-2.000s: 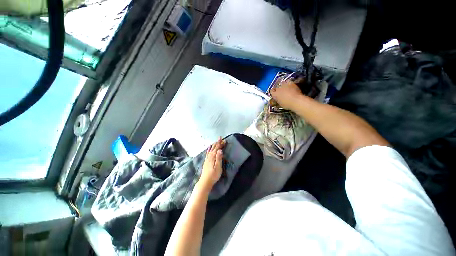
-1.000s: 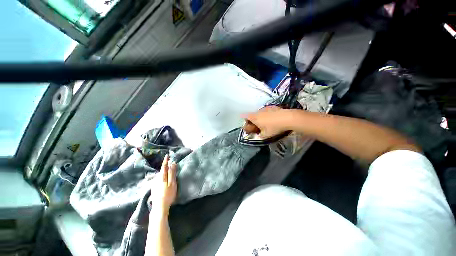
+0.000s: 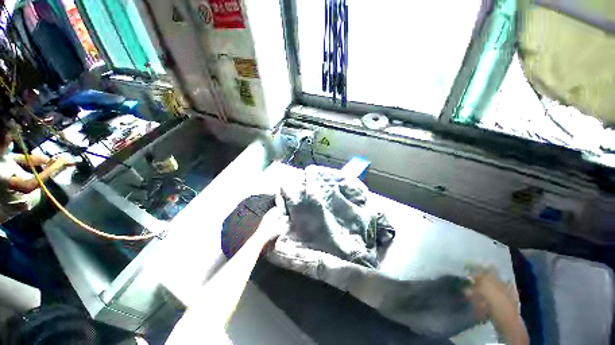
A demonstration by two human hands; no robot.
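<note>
The grey jacket lies bunched over the black padded form, with a long grey part stretched to the right along it. My left hand is at the jacket's left side, its fingers partly hidden by cloth and washed out by glare; it seems to hold the cloth. My right hand is blurred, at the right end of the long grey part; its grip is unclear. The iron does not show.
The pale padded table extends behind the jacket, below a window wall. A dark rounded padded end shows beside my left hand. A metal trough with a yellow hose is at left. Another person's arms show beyond it.
The view has swung left. My right hand has gone from the iron to the jacket's right end, and the iron is out of view. My left hand is now at the jacket's left side.
</note>
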